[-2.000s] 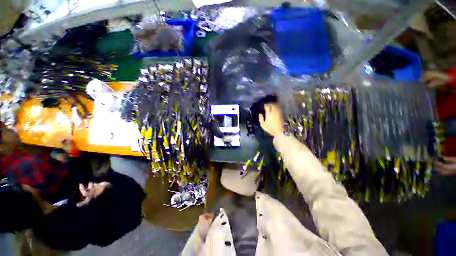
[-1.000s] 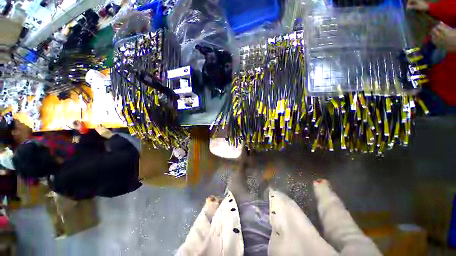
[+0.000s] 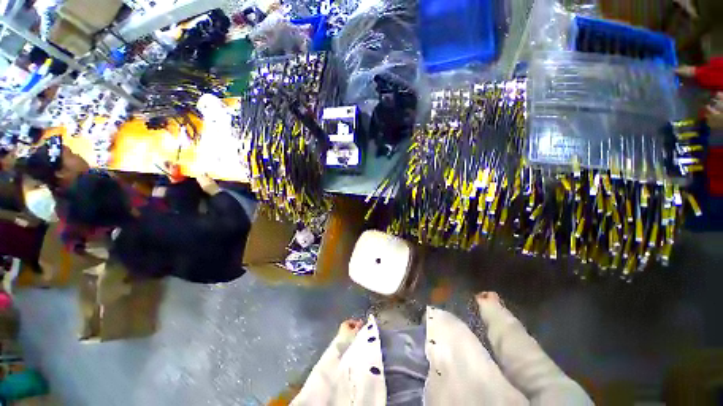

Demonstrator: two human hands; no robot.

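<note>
My left hand [image 3: 350, 326] is small at the end of its cream sleeve, low beside my body; its fingers are too unclear to read. My right hand [image 3: 488, 299] is likewise small at its sleeve end, away from the bench. Neither touches the bench. In front, the white fixture [image 3: 341, 136] stands on the green bench. Right of it lies a dark heap of small black parts [image 3: 390, 111] on an opened clear plastic bag [image 3: 379, 40]. Cable rows with yellow tags hang over the bench edge, left [image 3: 281, 151] and right [image 3: 468, 166] of the fixture.
A pale stool [image 3: 380, 260] stands before the bench. A carton [image 3: 268, 244] with silvery parts is under the left cables. Clear trays [image 3: 602, 115] cover cables at right. Blue bins [image 3: 457, 33] stand behind. A dark-clothed person [image 3: 186, 234] is at left; a red sleeve [image 3: 708, 76] shows at right.
My right hand has left the black parts and come down beside my body. The view has shifted, showing more floor and the whole stool top.
</note>
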